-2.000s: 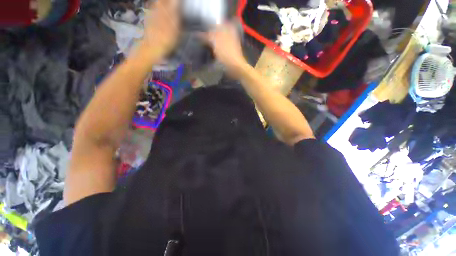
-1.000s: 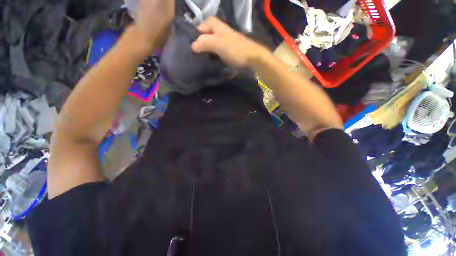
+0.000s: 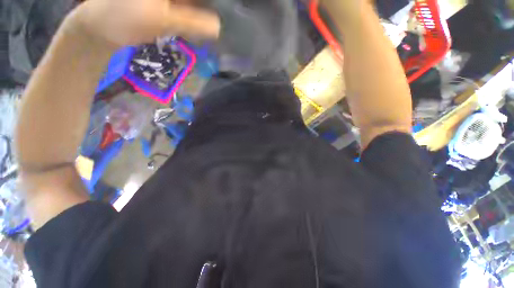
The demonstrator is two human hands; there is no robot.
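A grey garment piece (image 3: 256,34), blurred, hangs at the top centre in front of my body. My left hand (image 3: 160,19) is at the top left, blurred, its fingers reaching to the left edge of the grey cloth; whether it grips the cloth cannot be told. My right forearm rises at the right of the cloth to the top edge, and my right hand is cut off there.
The red plastic basket (image 3: 433,42) is at the upper right, partly behind my right forearm. The pink-rimmed bin (image 3: 181,76) with dark and white scraps is on the floor, below my left hand. A white fan (image 3: 478,136) stands at the right. Dark cloth (image 3: 36,39) is heaped at the upper left.
My right hand has left the cloth and moved up and right to the top edge. My left hand has come lower, into view. The grey cloth has shifted right, and more of the pink-rimmed bin shows.
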